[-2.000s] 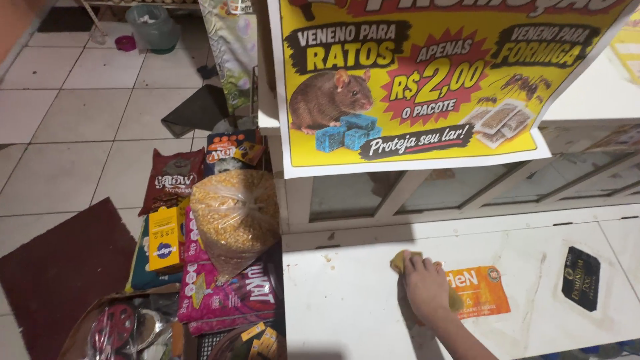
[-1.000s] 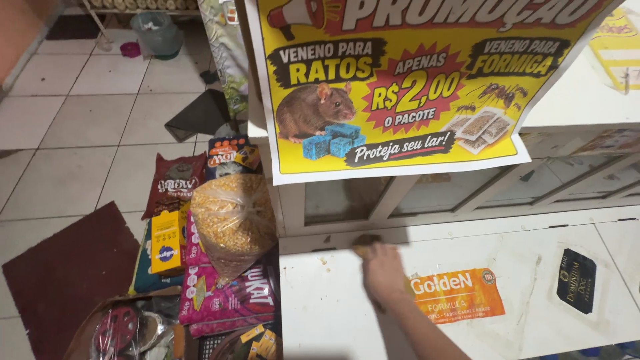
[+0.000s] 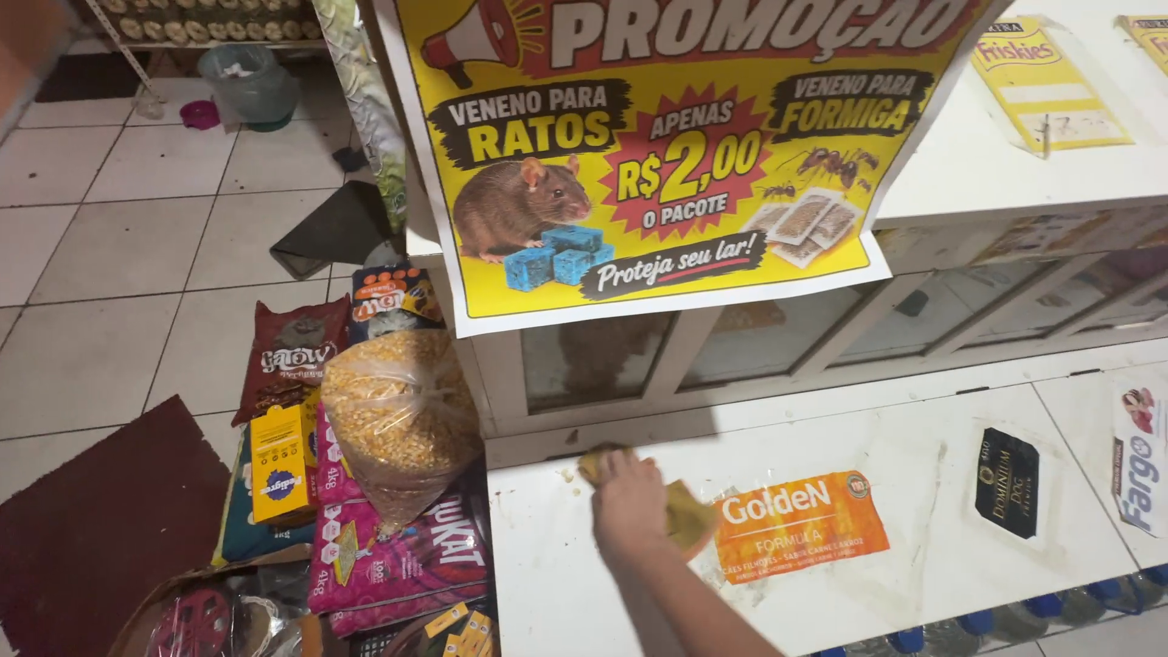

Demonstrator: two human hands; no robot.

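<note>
My right hand (image 3: 631, 504) presses an olive-yellow cloth (image 3: 691, 518) onto the white counter ledge (image 3: 566, 566), its fingers bent over the cloth. Part of the cloth sticks out right of the hand and touches the left edge of an orange dog-food label (image 3: 798, 529) stuck to the ledge. Small pale crumbs (image 3: 567, 475) lie just left of the fingers. A black label (image 3: 1007, 484) is stuck farther right. The palm and part of the cloth are hidden under the hand. My left hand is not in view.
A printed poster (image 3: 657, 164) hangs over the glass-fronted cabinet (image 3: 776, 338) behind the ledge. Left of the ledge stand a clear bag of corn kernels (image 3: 401, 411), pink pet-food bags (image 3: 411, 566) and a yellow box (image 3: 281, 465). Blue-capped containers (image 3: 976, 622) show below the front edge.
My right hand has moved left along the ledge with the cloth. It covered part of the orange label two seconds ago; the lettering there now shows.
</note>
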